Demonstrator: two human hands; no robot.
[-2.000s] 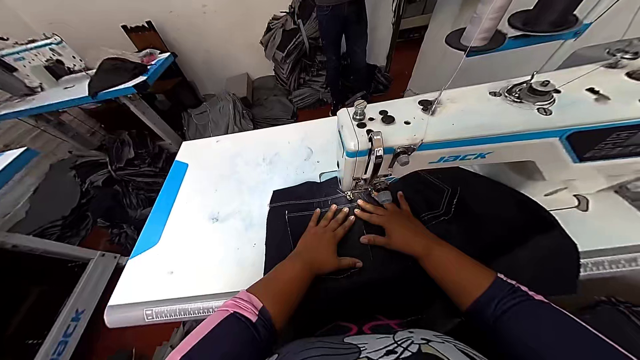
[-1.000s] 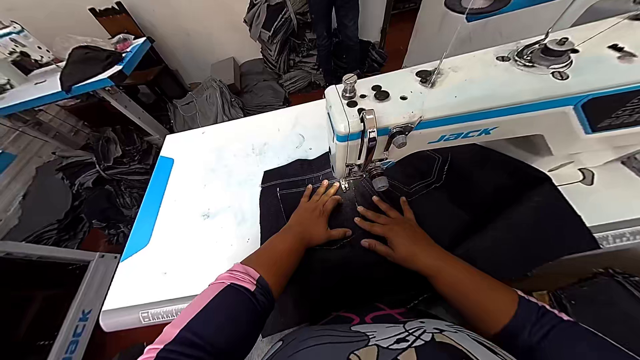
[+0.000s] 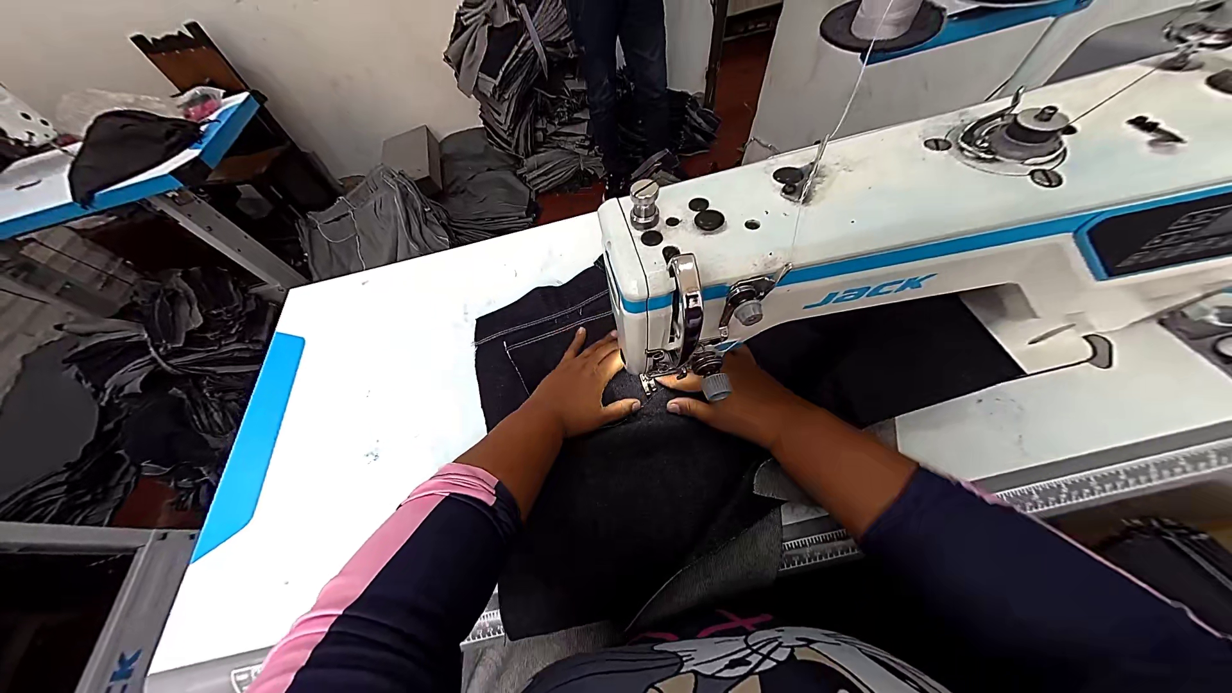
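Note:
A dark denim garment panel (image 3: 626,500) with light stitching lies on the sewing table, under the presser foot (image 3: 648,383) of a white and blue Jack industrial sewing machine (image 3: 866,221). My left hand (image 3: 580,385) rests flat on the denim just left of the needle area, fingers apart. Just right of the foot, my right hand (image 3: 736,397) presses on the denim, its fingers partly hidden behind the machine head. White thread runs down to the machine from a spool (image 3: 881,19).
Behind the table are stacked denim pieces (image 3: 529,96), a cardboard box (image 3: 414,157) and a standing person's legs (image 3: 621,77). Another sewing table (image 3: 106,183) stands at the left, near heaped fabric (image 3: 192,366). A knee-high metal frame (image 3: 144,597) is at lower left.
The denim has turned and shifted under the machine, with its stitched corner now angled up behind the head. My hands have moved with it and now flank the presser foot more closely.

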